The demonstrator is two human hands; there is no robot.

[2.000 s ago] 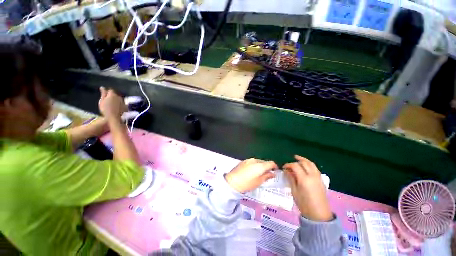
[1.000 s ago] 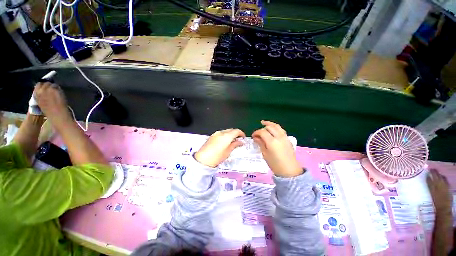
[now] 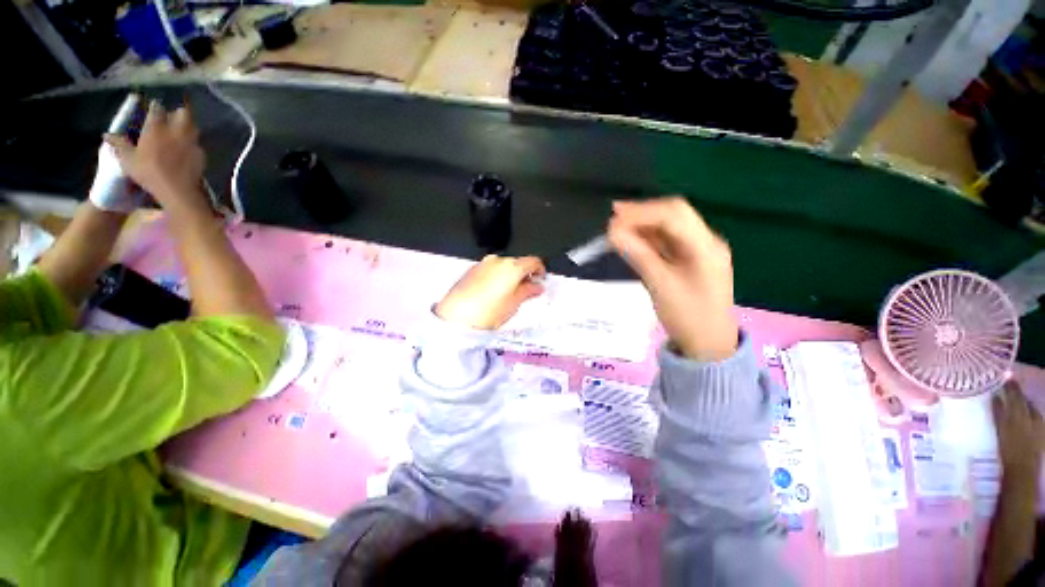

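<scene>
My right hand (image 3: 678, 266) is raised at the belt's near edge, blurred, with a small white sticker (image 3: 590, 250) between finger and thumb. My left hand (image 3: 493, 291) is low over the pink table covering (image 3: 378, 275), its fingertips closed on a small white piece, perhaps the edge of a backing strip; how much it holds is hidden. A black cylinder (image 3: 489, 213) stands on the dark conveyor belt (image 3: 395, 161) just beyond my left hand. A second black cylinder (image 3: 312, 187) is tilted in view further left on the belt.
A neighbour in a green shirt (image 3: 126, 401) works at left, near a white cable (image 3: 245, 143) and a black cylinder on the bench (image 3: 140, 296). At right are a label stack (image 3: 840, 447), a pink fan (image 3: 949, 334) and another person's hand (image 3: 1016, 430). Black parts (image 3: 659, 69) lie beyond the belt.
My hands have moved apart. The right hand has lifted away with a white sticker now visible in it. The view has shifted, and the standing cylinder now appears nearer my hands.
</scene>
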